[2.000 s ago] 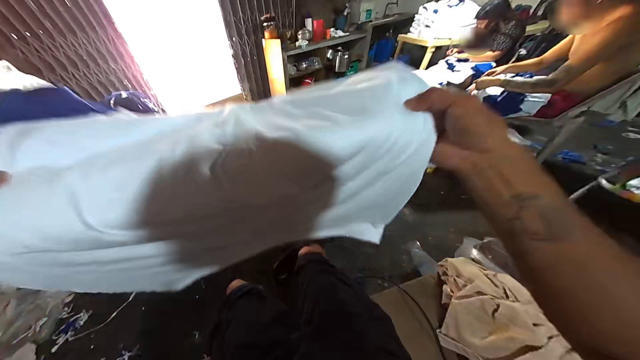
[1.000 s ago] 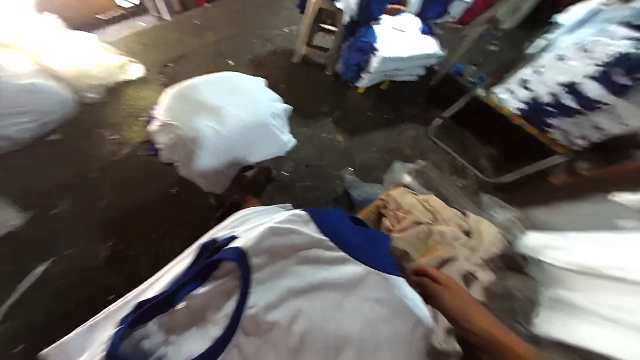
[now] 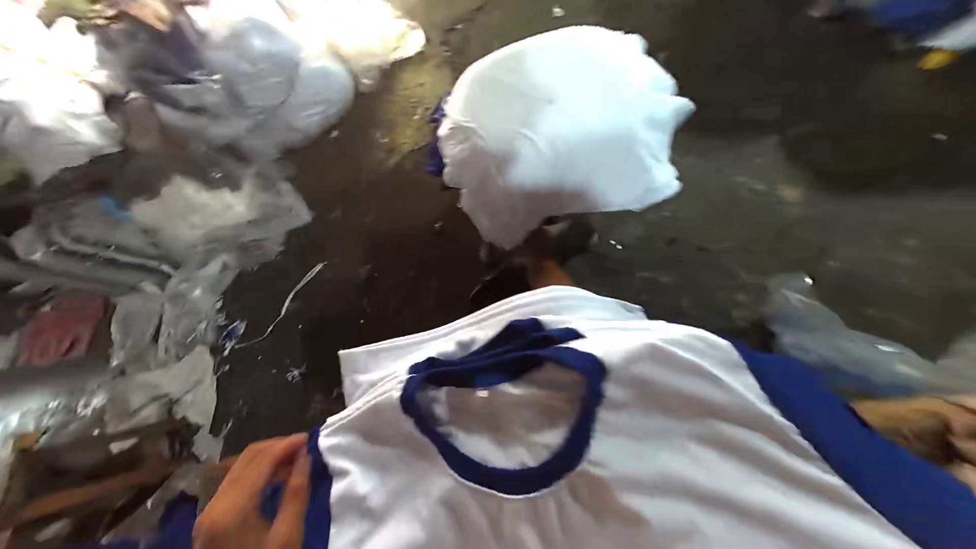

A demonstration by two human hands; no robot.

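Note:
A white shirt [image 3: 701,427] with a dark blue round collar and blue sleeves lies spread over my lap, its neck opening facing up. My left hand [image 3: 255,492] is at the shirt's left edge, fingers on the blue sleeve beside the white body; the fabric appears pinched between thumb and fingers. My right hand is not in view. Past the shirt, a bundled white garment [image 3: 568,130] with a little blue at its left side lies on the dark floor, next to my foot [image 3: 549,271].
Clear plastic bags and scraps [image 3: 183,229] are heaped at the left, with a red piece [image 3: 65,328] among them. Another clear plastic bag [image 3: 839,335] lies at the right beside a tan cloth [image 3: 915,427]. A loose thread [image 3: 293,293] is on the floor.
Two seconds ago white fabric was held up and stretched; now the shirt lies on my lap, collar visible. My right hand, on the shirt's right side one second ago, has left the view. The view has tilted down.

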